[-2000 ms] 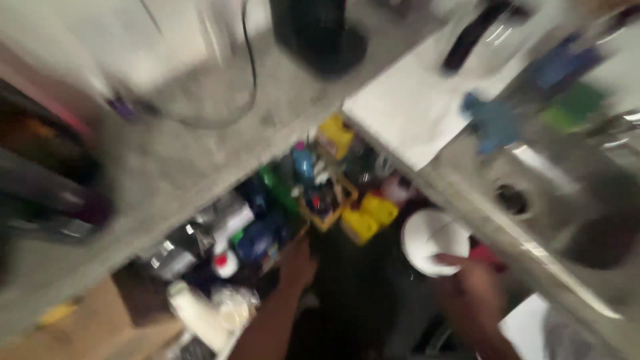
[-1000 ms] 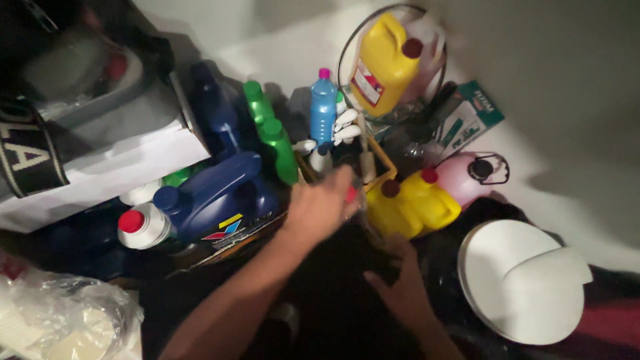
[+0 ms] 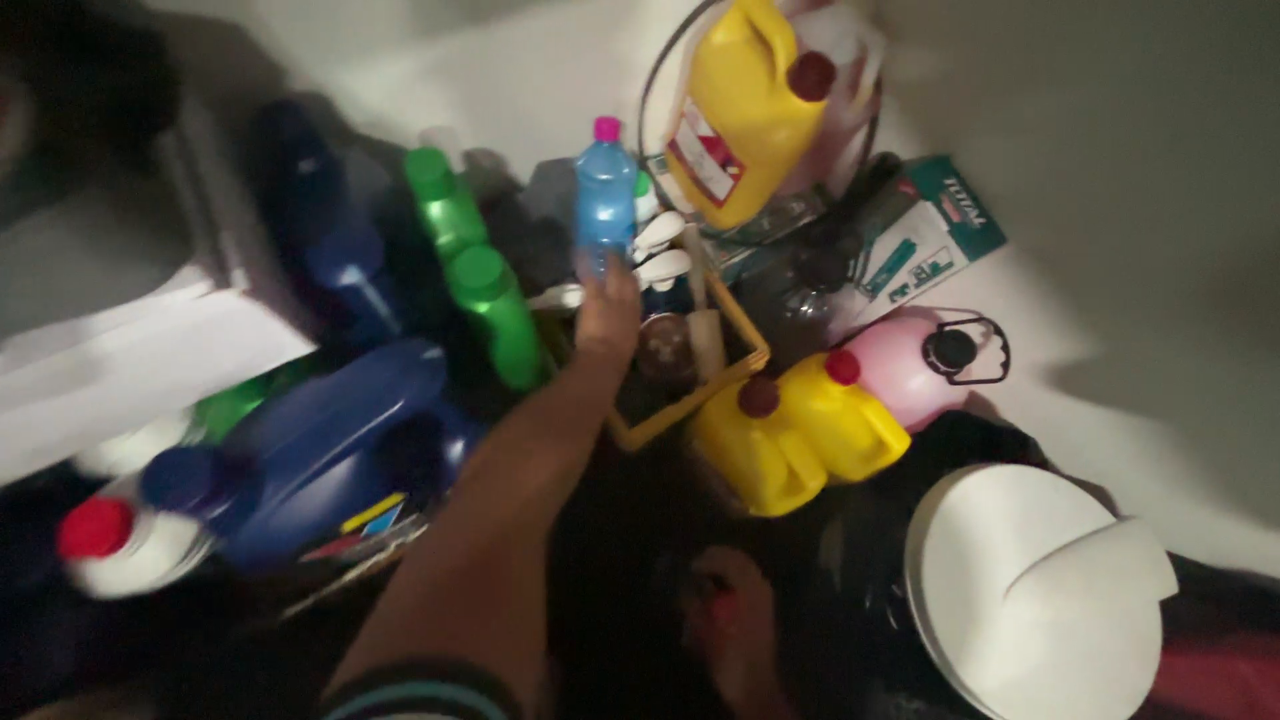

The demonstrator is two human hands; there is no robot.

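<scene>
My left hand (image 3: 610, 310) reaches over the left side of a yellow-rimmed basket (image 3: 690, 400), its fingertips at the lower part of a blue plastic bottle (image 3: 606, 200) with a pink cap. Blur hides whether the fingers grip it. In the basket are spray-bottle heads (image 3: 662, 250) and a round brownish item (image 3: 666, 347). Two green bottles (image 3: 492, 310) stand left of the hand. Lower down, in shadow, my right hand (image 3: 735, 620) is curled around a small object with a red part (image 3: 722, 608), too blurred to name.
Yellow jugs (image 3: 780, 450) and a pink jug (image 3: 905, 365) stand right of the basket. Behind are another yellow jug (image 3: 750, 120) and a teal Total box (image 3: 930, 235). A dark blue jug (image 3: 320, 440) lies left. A white lidded bin (image 3: 1030, 590) is at lower right.
My left hand has moved from the middle of the basket to the blue bottle. My right hand, seen with fingers spread near the yellow jugs, is now lower and curled around something partly red.
</scene>
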